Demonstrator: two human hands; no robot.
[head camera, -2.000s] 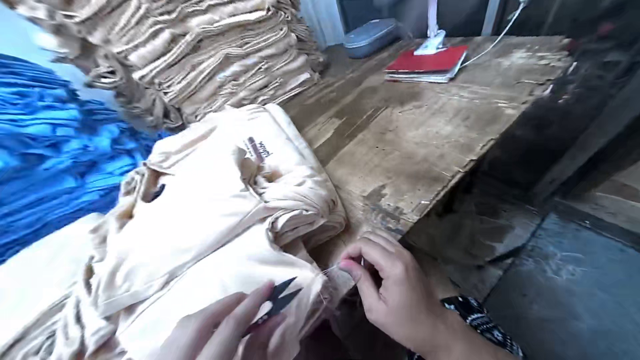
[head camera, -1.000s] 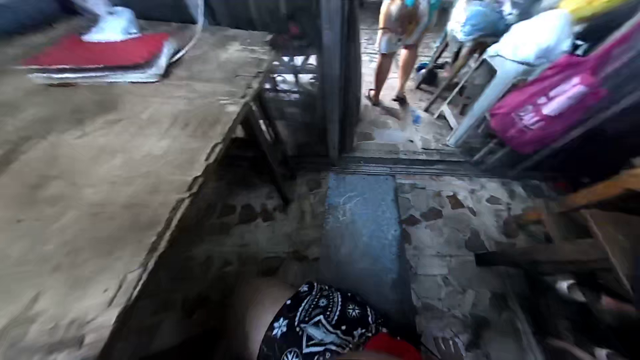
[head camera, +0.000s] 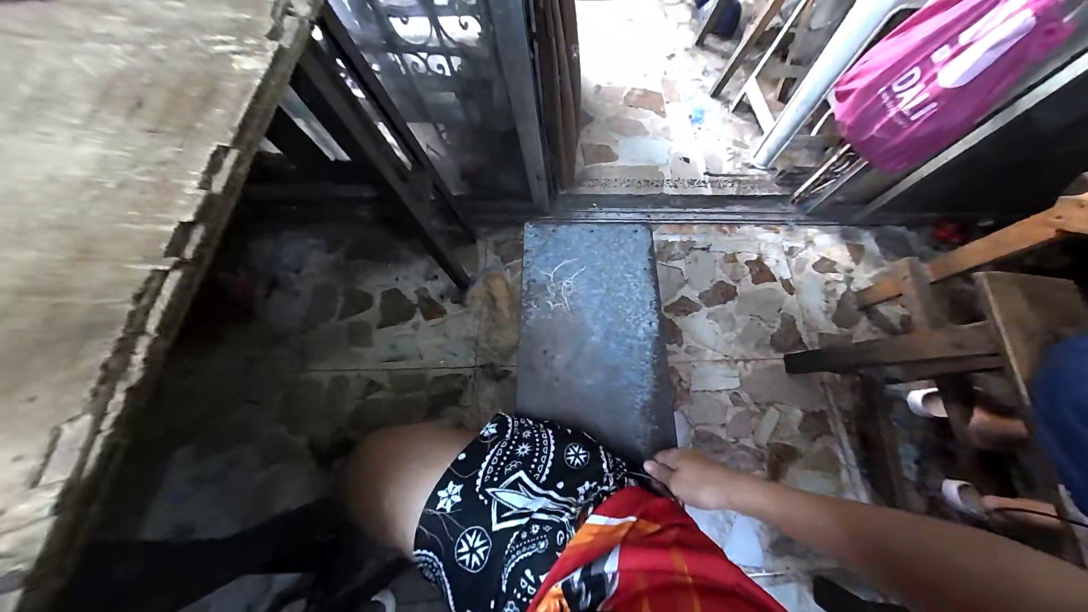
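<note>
My right hand reaches down beside my lap, its fingertips at the hem of the black-and-white patterned shorts. A thin dark strand shows at the fingertips; whether the fingers pinch it or the cloth is unclear. A red garment covers my upper lap. Just past my knees lies the end of a long grey-blue bench, with a small tangle of pale threads on its top. My left hand is out of view.
A worn wooden table with a chipped edge runs along the left. Ahead is a doorway sill above a stone-patterned floor. A pink bag hangs upper right. Wooden furniture and another person's feet are at the right.
Two seconds ago my left hand held small dark snips and my right hand pinched a thread at a cream garment. The view has swung far right and down, away from the garments.
</note>
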